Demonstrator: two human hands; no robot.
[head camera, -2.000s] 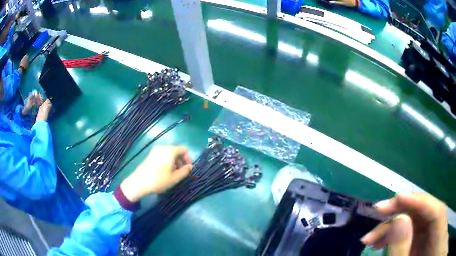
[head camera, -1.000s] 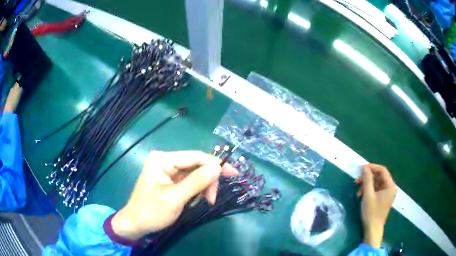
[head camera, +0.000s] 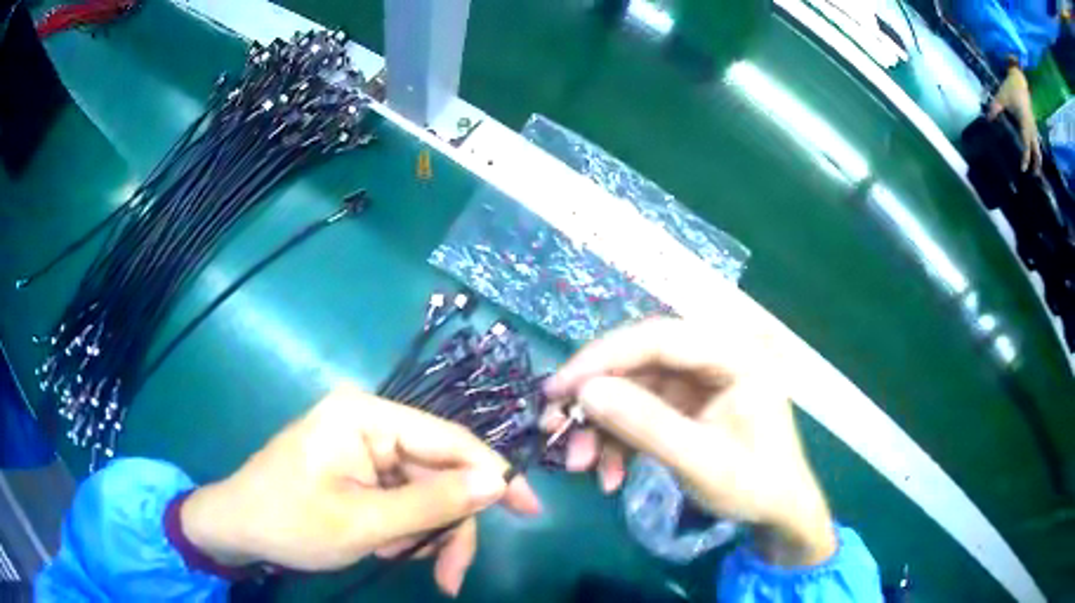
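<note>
My left hand pinches a black cable lead between thumb and fingertips, low in the centre of the head view. My right hand is just right of it, its thumb and fingers closed around a small shiny cable connector. The gap between the hands is small. Behind and under them lies a bundle of black cable leads with metal ends, partly hidden by both hands. A larger fanned bundle of cable leads lies at the left, with one single lead beside it.
A flat clear plastic bag lies over the white rail. A round clear bag is partly hidden by my right hand. A grey post stands at the rail. Red wires lie top left. Another person's hand is across the line.
My right hand has moved from the housing at the right, across to my left hand, and pinches a connector. My left hand has lifted a lead from the bundle. The housing has left the view.
</note>
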